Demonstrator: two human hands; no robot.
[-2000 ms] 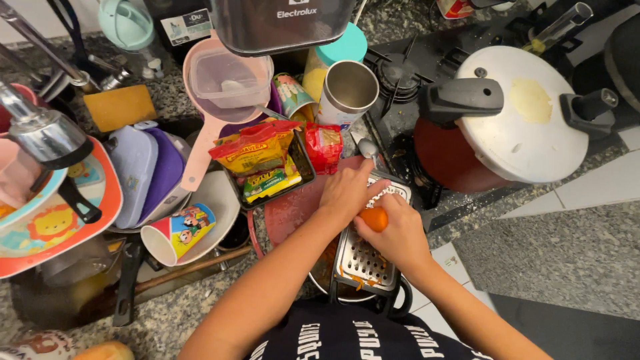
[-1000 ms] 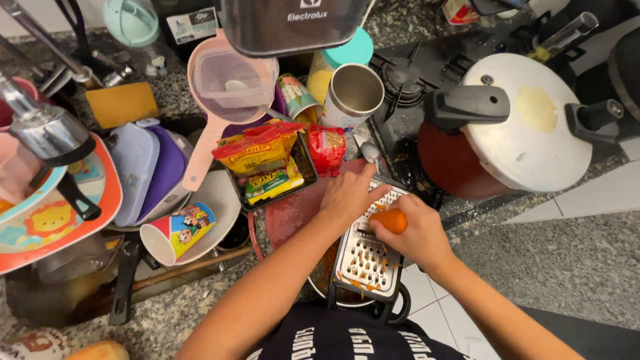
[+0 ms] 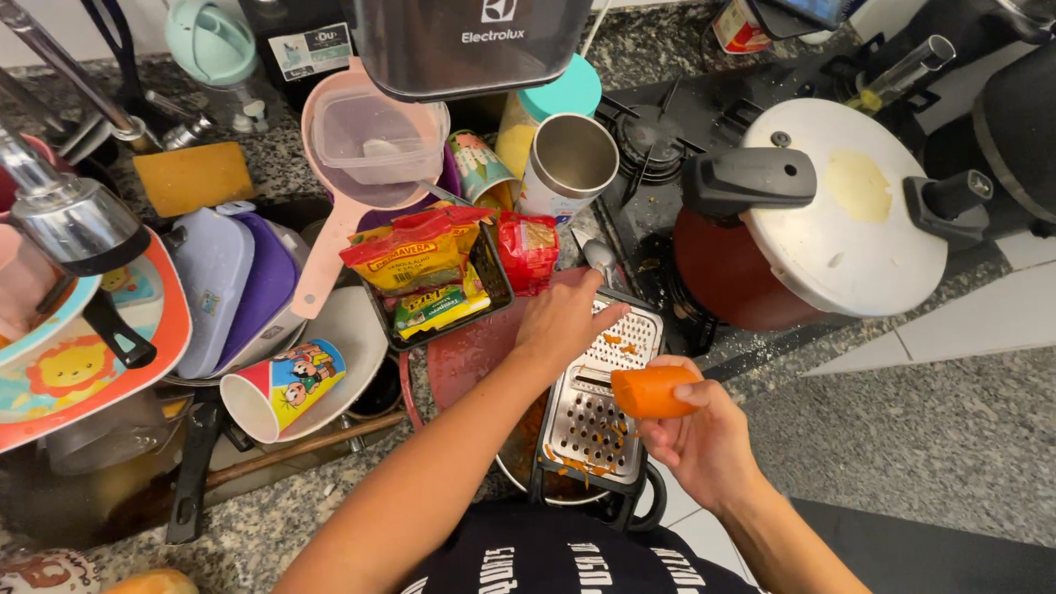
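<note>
A flat metal grater (image 3: 596, 421) with a black frame lies tilted over a pot (image 3: 520, 462), and orange shreds cling to its face. My left hand (image 3: 565, 322) rests at the grater's far end, its fingers over the top edge; its exact grip is partly hidden. In my right hand (image 3: 689, 421) is a peeled piece of carrot (image 3: 654, 393), held just above the grater's right side with its cut end turned left. Grated carrot shows inside the pot beneath. A metal spoon (image 3: 600, 257) lies just beyond my left fingertips.
A red pressure cooker (image 3: 726, 272) with a white lid stands on the stove at right. Left of my hands are a black tray (image 3: 445, 324) of seasoning packets, a pink strainer (image 3: 327, 256) and a sink piled with dishes. A steel cup (image 3: 569, 165) stands behind.
The carrot was against the grater's face under my right hand; now my right hand holds it raised at the right side, more of it showing. My left hand stays at the grater's far end.
</note>
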